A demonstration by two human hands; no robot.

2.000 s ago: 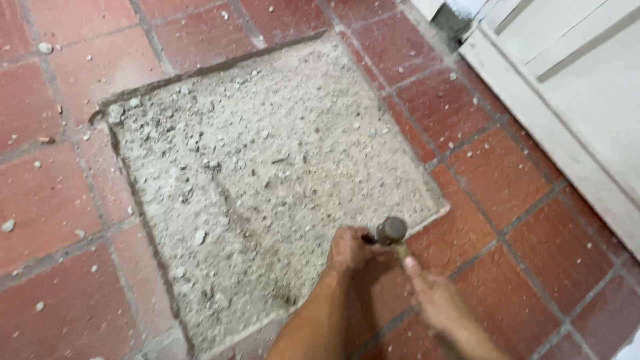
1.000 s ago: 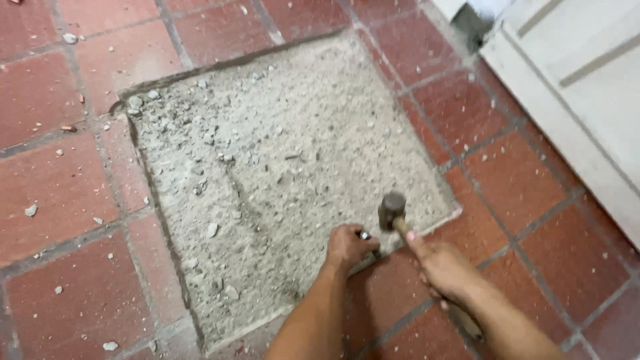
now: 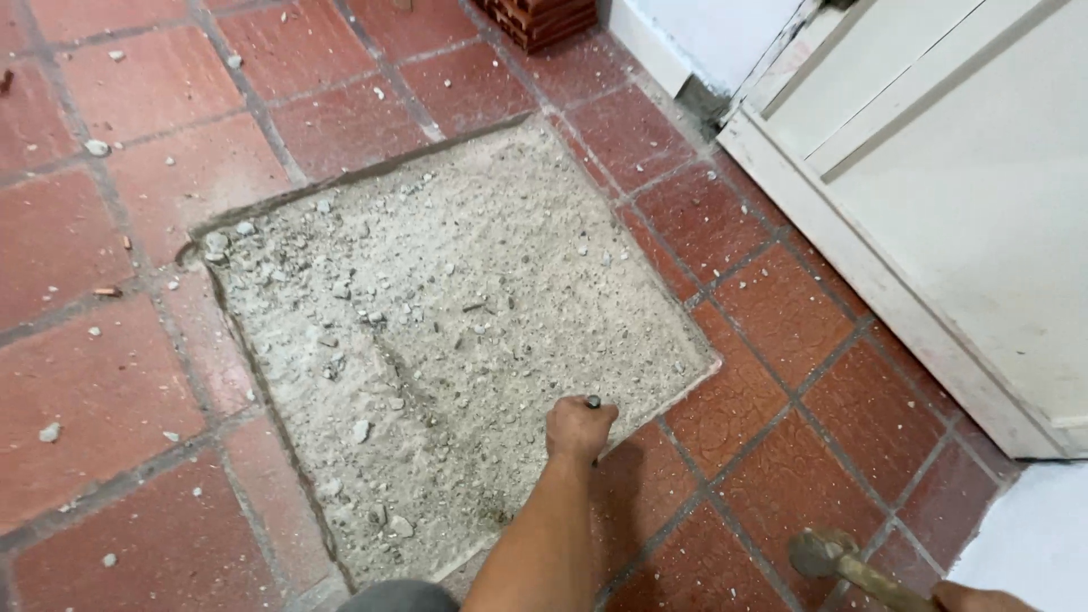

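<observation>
A square recess of rough mortar and rubble (image 3: 476,297) lies in the red tile floor (image 3: 748,399). At its near right edge my left hand (image 3: 580,429) is closed around a metal chisel or punch (image 3: 593,401), whose upper end shows above the fist; its lower end is mostly hidden by the hand. Off to the lower right, at the frame's border, my right hand (image 3: 977,597) grips the wooden handle of a hammer (image 3: 820,552). The hammer's head is apart from the chisel, above the tiles, and only part of the hand shows.
A white panelled door (image 3: 977,221) with a white frame stands along the right side. Stacked red hollow bricks (image 3: 540,21) are at the top. Mortar crumbs (image 3: 98,148) lie scattered over the tiles. A dark rounded thing (image 3: 399,597) shows at the bottom edge.
My right hand and the hammer have moved away from the chisel to the lower right. My left hand still holds the chisel near the recess edge. The view has shifted somewhat.
</observation>
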